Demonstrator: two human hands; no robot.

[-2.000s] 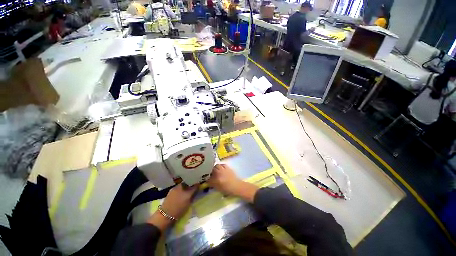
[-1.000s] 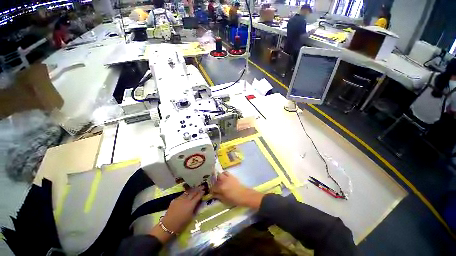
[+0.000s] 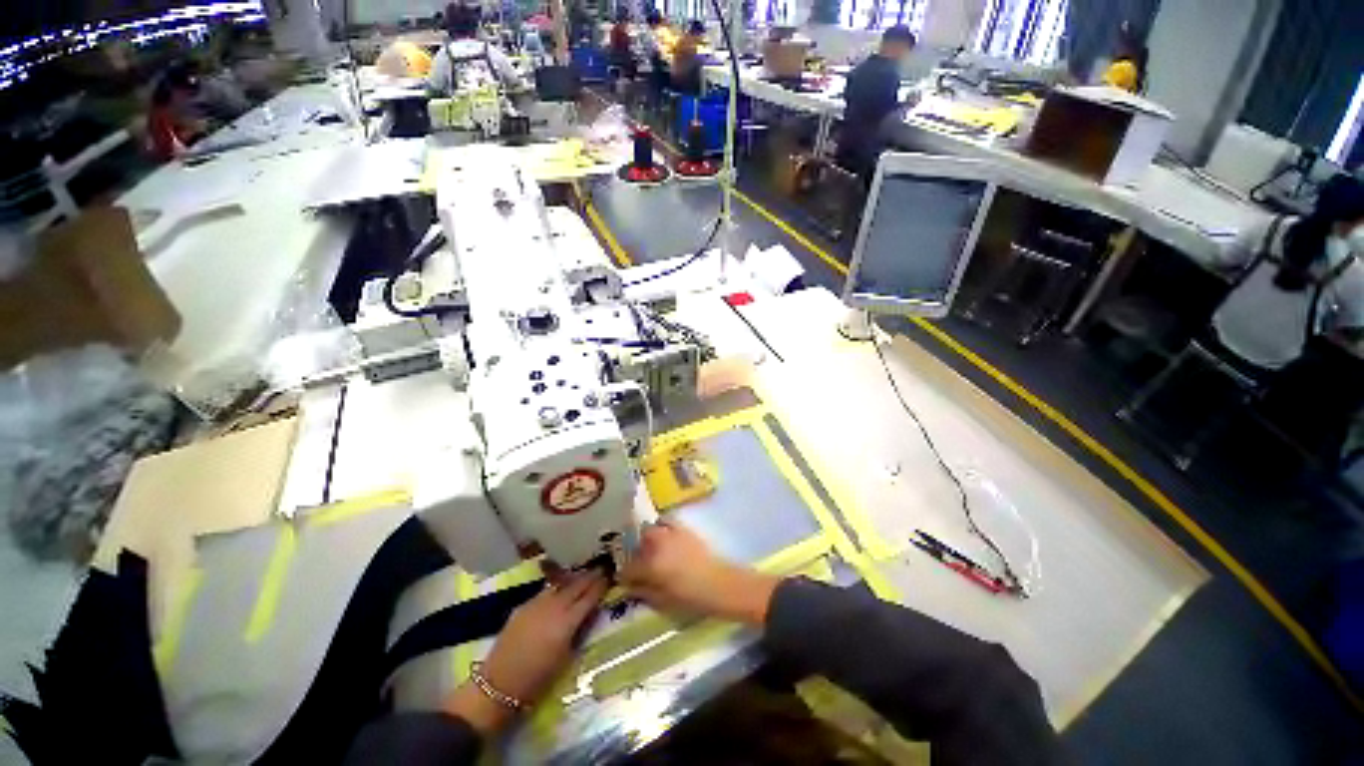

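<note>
A black strap (image 3: 456, 624) lies across the taped machine table, its end under the head of the white pattern sewing machine (image 3: 549, 434). My left hand (image 3: 551, 629) lies on the strap with its fingertips at the strap end, pressing it down. My right hand (image 3: 673, 572) is just right of the needle area, fingers bent together close to the clamp. Whether it pinches the strap or a small part is too small to tell. The shiny metal bed plate (image 3: 636, 715) is nearest me.
Right of the head is a yellow block (image 3: 681, 476). Red-and-black snips (image 3: 969, 566) lie at right by a cable. A control screen (image 3: 919, 240) stands behind them. A bundle of black pieces (image 3: 93, 659) is at left. Clear plastic bags (image 3: 75, 449) lie far left. People sit behind.
Since two seconds ago both hands have shifted slightly around the needle area, and the strap end and a white line on the bed have come into view. Over the last second the hands barely move.
</note>
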